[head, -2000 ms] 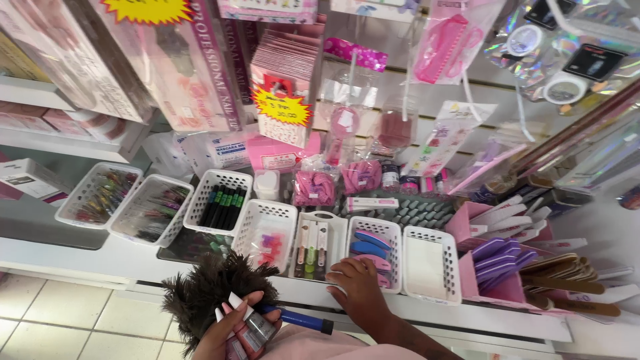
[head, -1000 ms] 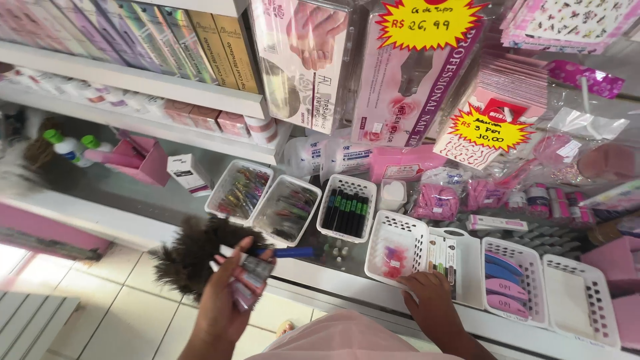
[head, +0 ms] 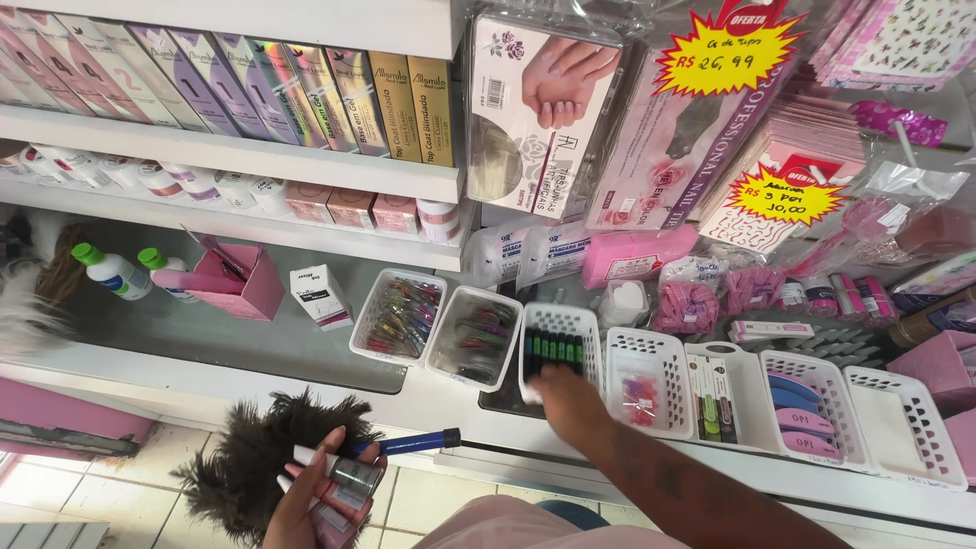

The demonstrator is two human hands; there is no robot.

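My left hand [head: 324,488] is closed around small bottles with white caps [head: 347,476] and a dark feather duster [head: 252,465], whose blue handle [head: 412,442] points right. My right hand [head: 568,400] reaches to the front edge of a white perforated basket [head: 560,311] of dark tubes with green bands [head: 555,347]; its fingertips are partly hidden and blurred, so a hold cannot be told. Left of it are two baskets of thin packets [head: 400,316], [head: 476,335]. To its right stand a basket with red and pink packets [head: 640,396] and a tray of slim boxes [head: 713,396].
Farther right are a basket of blue and pink nail files [head: 801,419] and a basket with a white card [head: 884,427]. At left stand a small box [head: 322,297], a pink holder [head: 244,286] and green-capped bottles [head: 114,271]. Shelves of boxes [head: 343,99] and hanging nail-tip packs [head: 545,114] rise behind.
My right hand has moved left, from the nail-file basket to the one with red packets and now to the basket of dark tubes. The view has shifted left. My left hand keeps its hold.
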